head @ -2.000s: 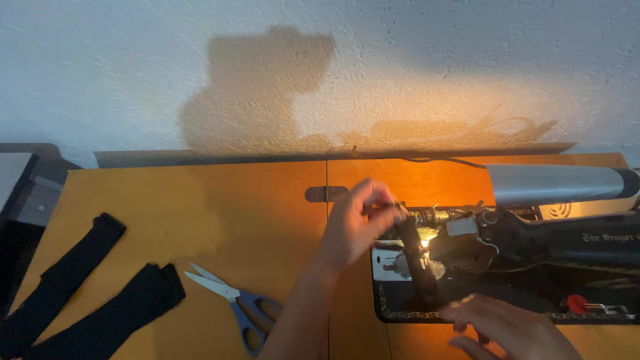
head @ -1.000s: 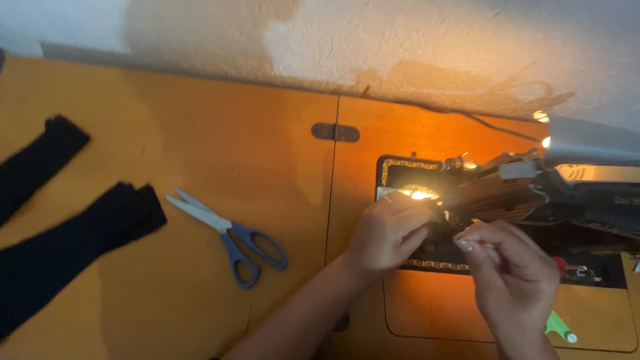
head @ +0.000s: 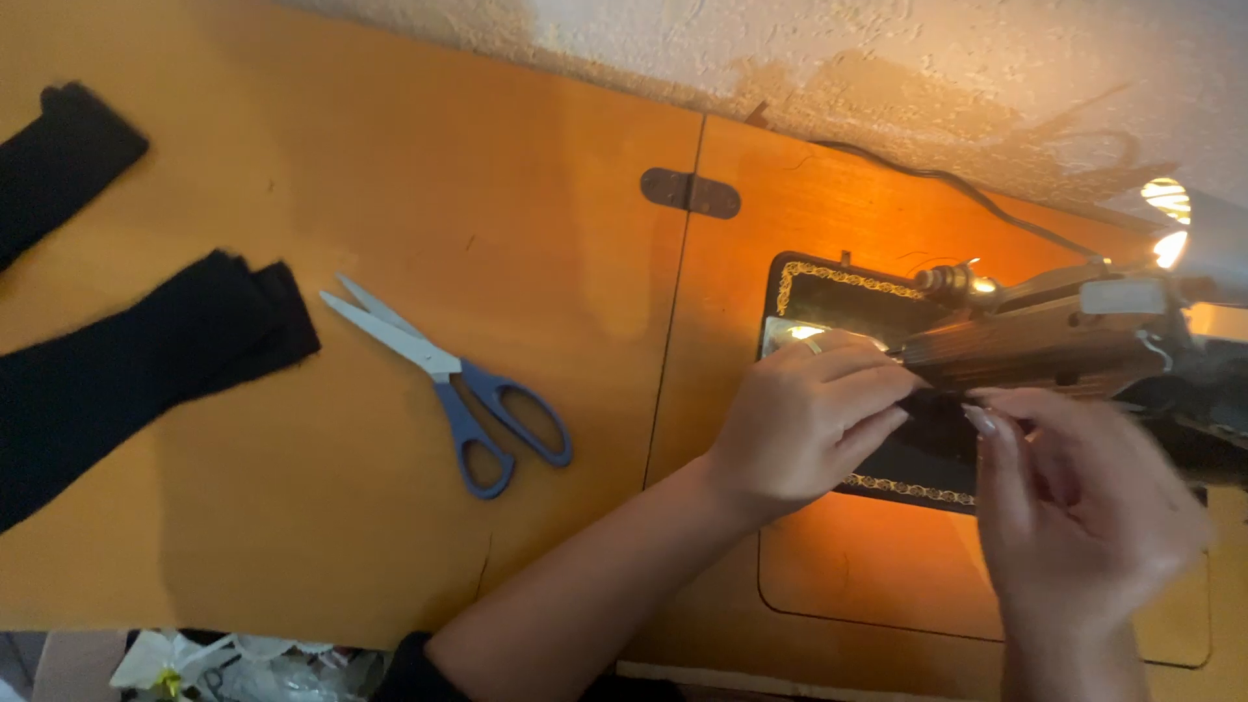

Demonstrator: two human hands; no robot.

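A black sewing machine [head: 1043, 341] with gold trim on its bed stands at the right, its lamp glowing. My left hand [head: 814, 414] is over the bed beside the needle area, fingers bent and a ring on one of them. Close to its fingertips, my right hand [head: 1082, 497] has thumb and forefinger pinched together in front of the machine head; it is blurred. Dark material seems to lie between the two hands, but whether either hand grips it cannot be made out. Scissors with blue handles [head: 466, 419] lie left of my left hand, blades parted.
Two black fabric pieces [head: 146, 346] [head: 73, 156] lie on the wooden table [head: 390, 546] at the left. A metal hinge [head: 690, 193] spans the table seam. A cable [head: 936, 175] runs along the wall. Plastic bags [head: 283, 673] are below the front edge.
Two seconds ago my left hand was raised by the machine head and my right hand was apart, nearer the front; now both are close together at the bed. The view has shifted and tilted.
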